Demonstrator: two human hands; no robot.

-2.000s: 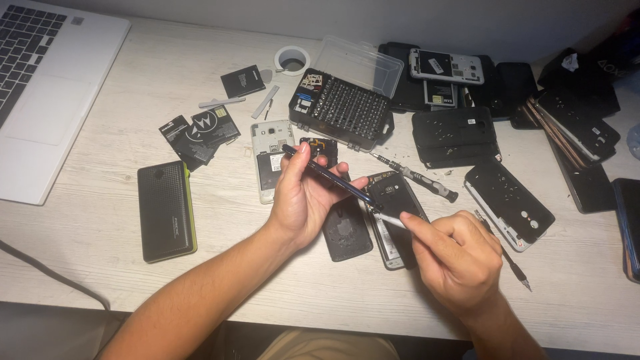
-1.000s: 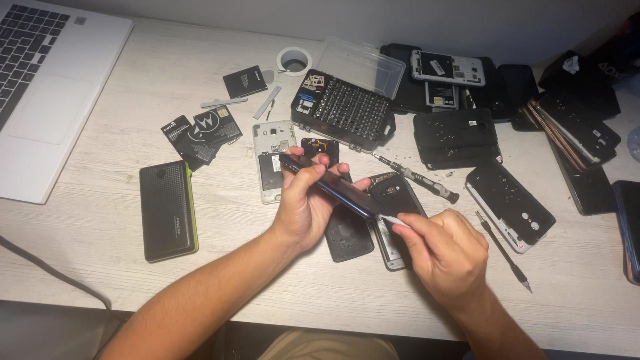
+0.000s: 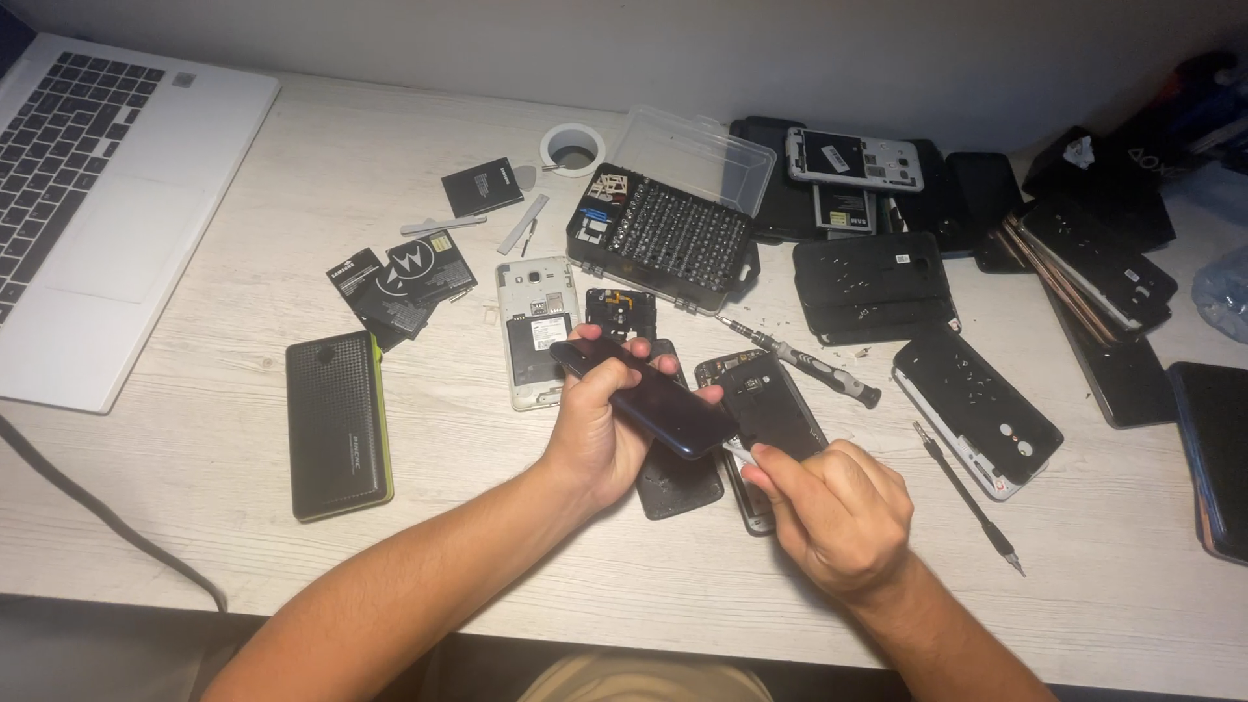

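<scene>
My left hand (image 3: 606,419) grips a dark blue smartphone (image 3: 653,395), tilted with its glossy face up. In my right hand (image 3: 838,507) is a thin light-coloured pry tool (image 3: 738,450), its tip at the phone's near right end. Under and beside the phone lie a black phone part (image 3: 680,483) and an opened phone (image 3: 780,400). A white phone frame (image 3: 538,331) and a small black phone part with gold-coloured flex (image 3: 621,310) are just behind my left hand. A grey precision screwdriver (image 3: 809,369) rests beyond the opened phone.
Behind stand a bit case (image 3: 663,234) with its lid raised and a roll of tape (image 3: 572,149). Phone batteries (image 3: 409,283), a power bank (image 3: 336,424) and a laptop (image 3: 117,214) are on the left. Phone covers with loose screws (image 3: 978,409), a double-ended driver (image 3: 968,497) and stacked phones (image 3: 1092,263) occupy the right.
The phone in my left hand has turned from edge-on to showing its broad glossy face. My right hand with the pry tool has stayed at the phone's near right end.
</scene>
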